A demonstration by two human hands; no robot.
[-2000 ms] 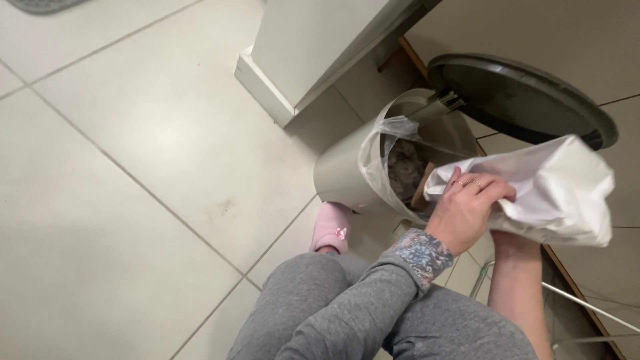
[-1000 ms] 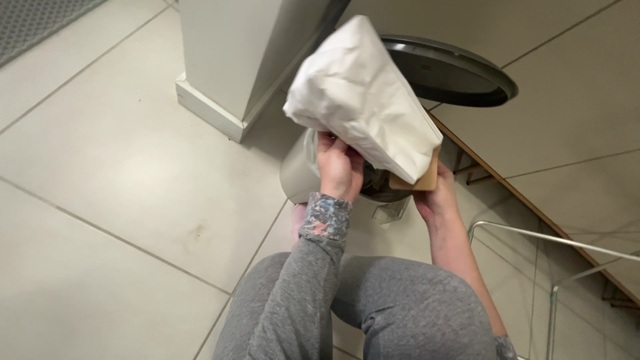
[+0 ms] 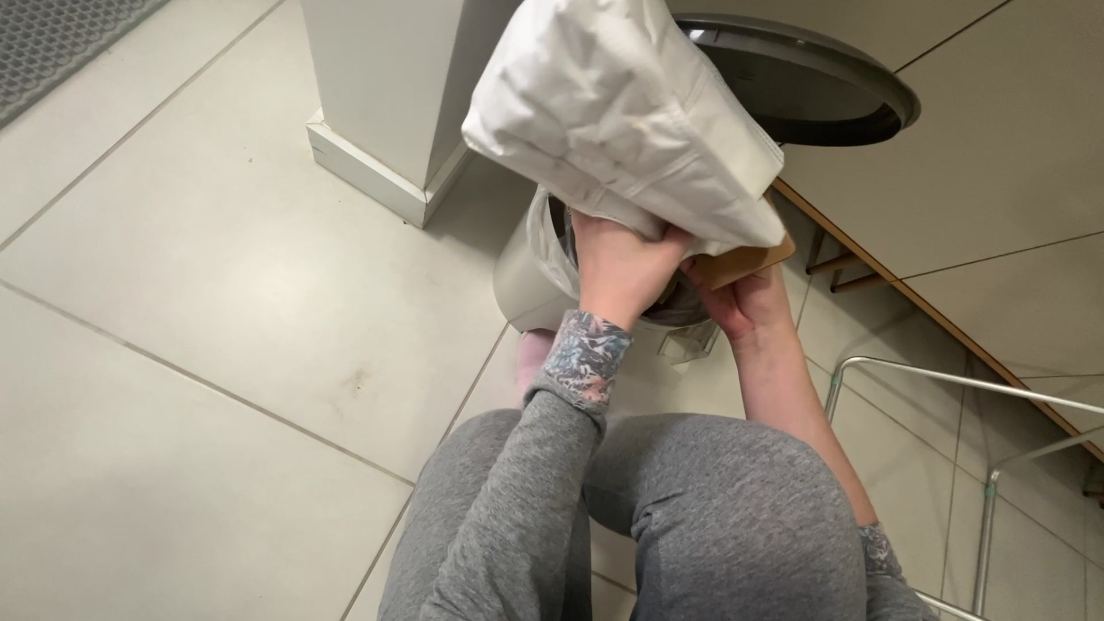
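Observation:
My left hand (image 3: 625,263) grips the lower edge of a white vacuum cleaner dust bag or similar fabric bag (image 3: 617,112), with part of the fingers hidden under it. At the bag's lower right end is a tan cardboard plate (image 3: 743,261), which my right hand (image 3: 743,302) holds from below. Both hands and the bag are over a light grey pedal bin (image 3: 528,280) with a clear plastic liner (image 3: 552,237). The bin's dark round lid (image 3: 802,82) is raised behind the bag. The bag covers most of the bin's mouth.
A white pillar or cabinet end with a skirting (image 3: 366,168) stands left of the bin. On the right are a thin metal frame (image 3: 957,375) and a wooden-edged rack (image 3: 914,297). A grey textured mat (image 3: 60,43) lies at the upper left on the tiled floor.
The bag was at the right of the bin and is now above its mouth, tipped with its bulk up and to the left. My right hand, earlier mostly behind the bag, now shows at the tan plate.

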